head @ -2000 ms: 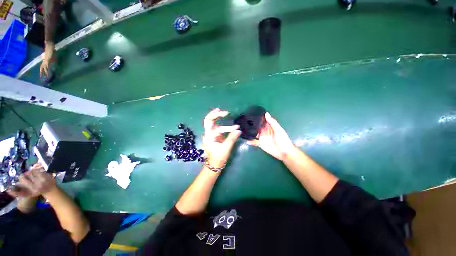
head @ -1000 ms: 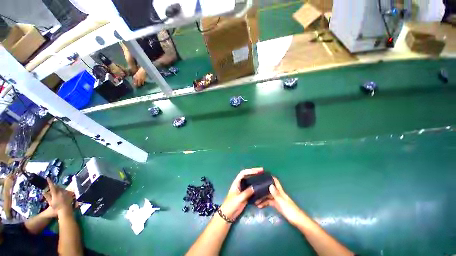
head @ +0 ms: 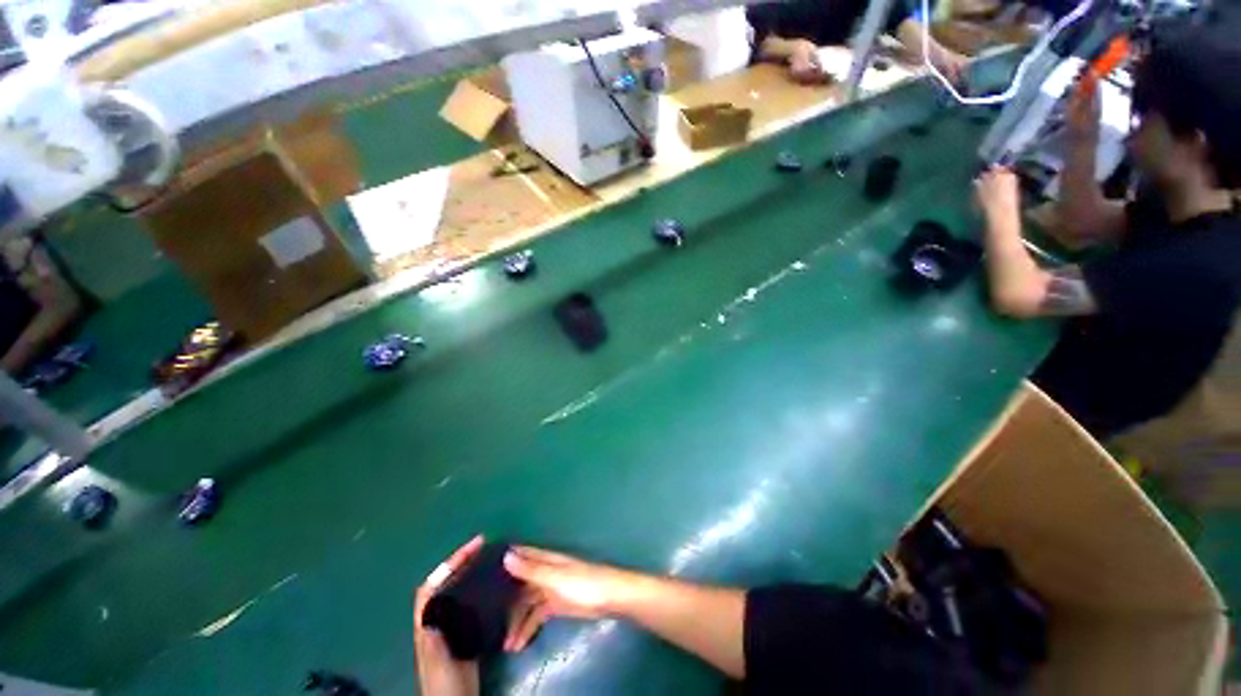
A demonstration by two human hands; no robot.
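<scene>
A black housing is held between my two hands at the bottom, left of centre, above the green belt. My left hand is around its left side, cut off by the lower edge. My right hand holds its right side with the fingers. The housing's opening and any fitting in it cannot be made out. Part of the pile of small black fittings shows at the bottom edge. Another black housing lies on the far lane.
An open carton of black housings stands at my right. Small motor pieces are spaced along the green belt. A person sits on the right beside dark parts. A grey bench machine stands across the line.
The view has swung right, bringing the carton and right-hand person into view. The white scrap and black box have left it. Both hands still hold the housing.
</scene>
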